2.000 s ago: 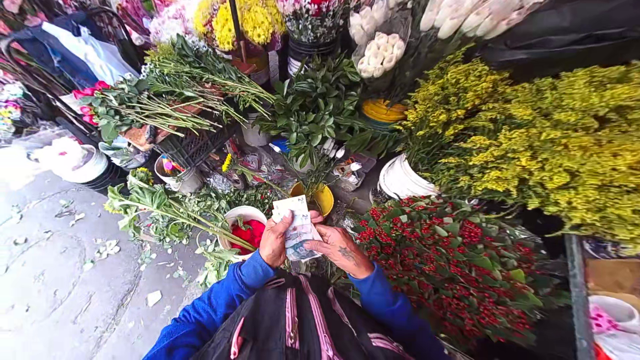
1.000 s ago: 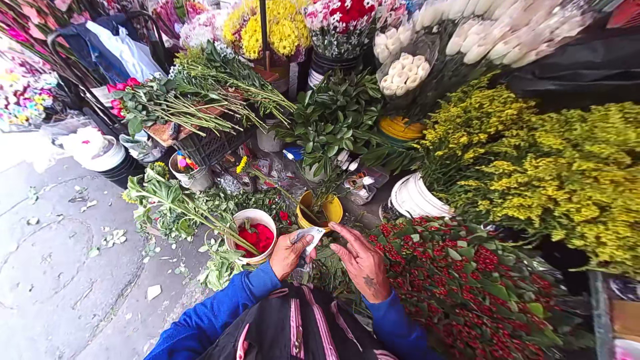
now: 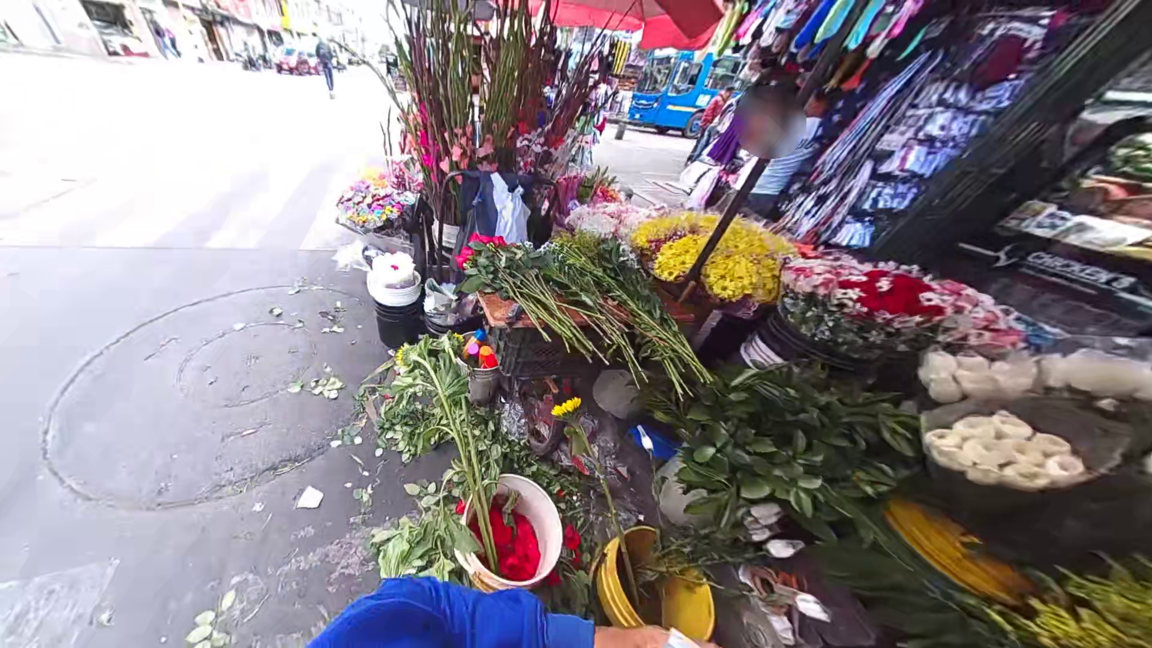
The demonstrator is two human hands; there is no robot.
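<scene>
At the bottom edge, a strip of my left hand (image 3: 633,637) shows past a blue sleeve, with the white corner of folded banknotes (image 3: 681,640) at it; its fingers are cut off. My right hand is out of view. Just above the sleeve stands a white bucket (image 3: 540,517) with red petals (image 3: 515,547) and long green stems leaning in it. A yellow bucket (image 3: 688,605) is right above my left hand, and a stem with a yellow flower (image 3: 566,408) leans from it.
Cut stems (image 3: 576,310) lie across a crate (image 3: 531,353). Yellow blooms (image 3: 720,256), wrapped white flowers (image 3: 1003,448) and leafy greens (image 3: 792,441) crowd the right. Leaf scraps (image 3: 324,385) litter the pavement. A person (image 3: 776,157) stands by hanging goods behind a slanted pole.
The view has swung up and left, bringing in the street and stall. My right hand has left the frame, and my left hand is now mostly cut off at the bottom edge.
</scene>
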